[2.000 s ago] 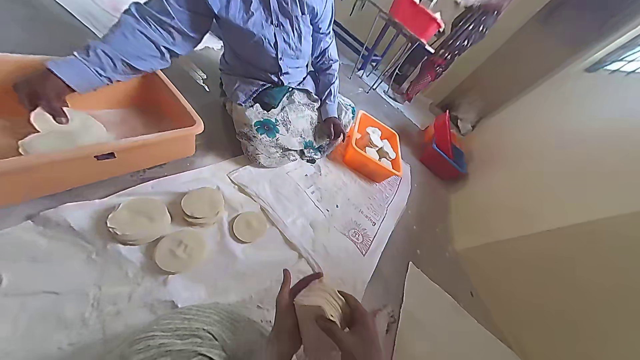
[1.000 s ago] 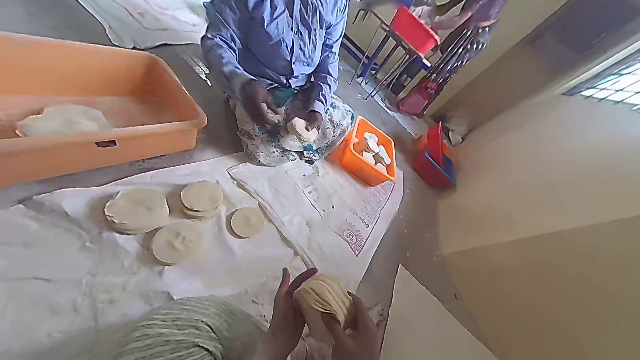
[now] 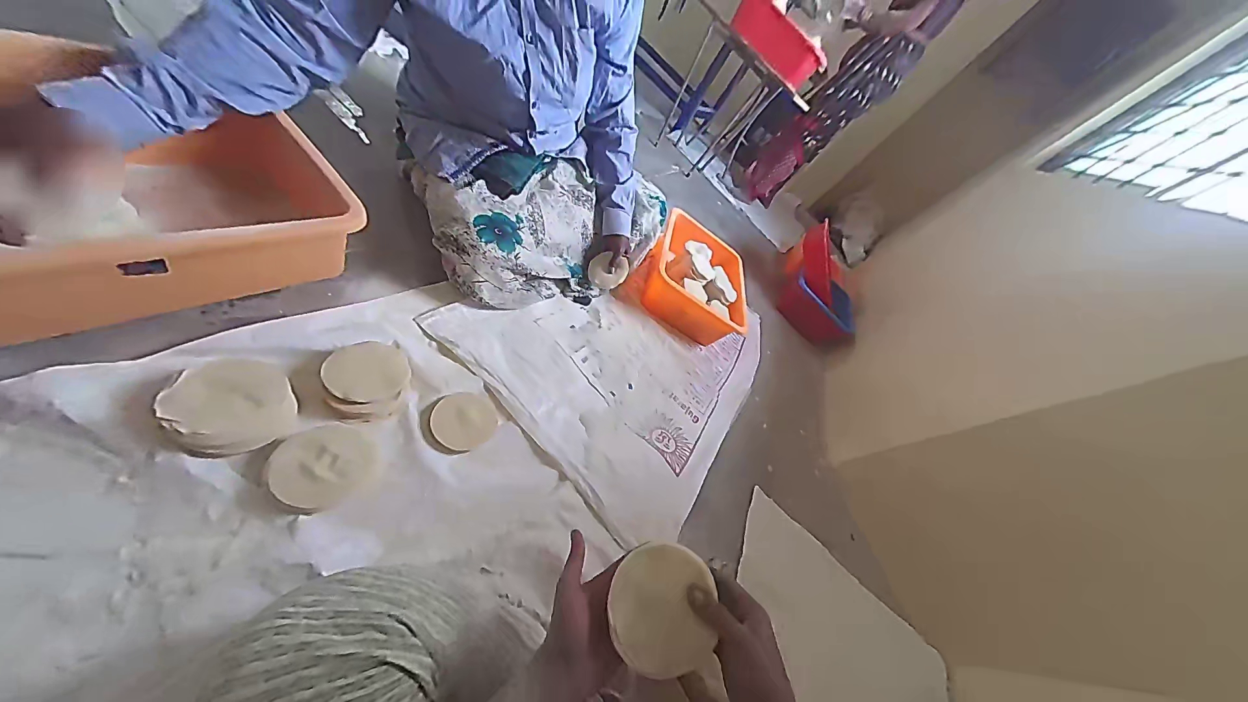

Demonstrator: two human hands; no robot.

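Between my two hands, low in the view, is a stack of round flat dough discs (image 3: pixel 661 610), its top face turned up to the camera. My left hand (image 3: pixel 577 624) supports the stack's left side with the thumb raised. My right hand (image 3: pixel 743 639) grips the right side, a finger or thumb lying on the top disc. Several other stacks of dough discs (image 3: pixel 226 405) lie ahead to the left on a floury white cloth (image 3: pixel 409 536); the smallest (image 3: pixel 463 422) is nearest the printed sack.
A person in a blue shirt (image 3: pixel 526 88) sits opposite, one hand holding a small disc (image 3: pixel 607 271), the other arm over a large orange tub (image 3: pixel 244 255). An orange basket (image 3: pixel 682 307) holds pale pieces. Red and blue tubs (image 3: pixel 817 297) stand by the wall. A printed sack (image 3: pixel 624 409) lies ahead.
The stack in my hands has turned from edge-on to face-up. The person opposite had both hands together in the lap a second ago; one arm now reaches over the large tub.
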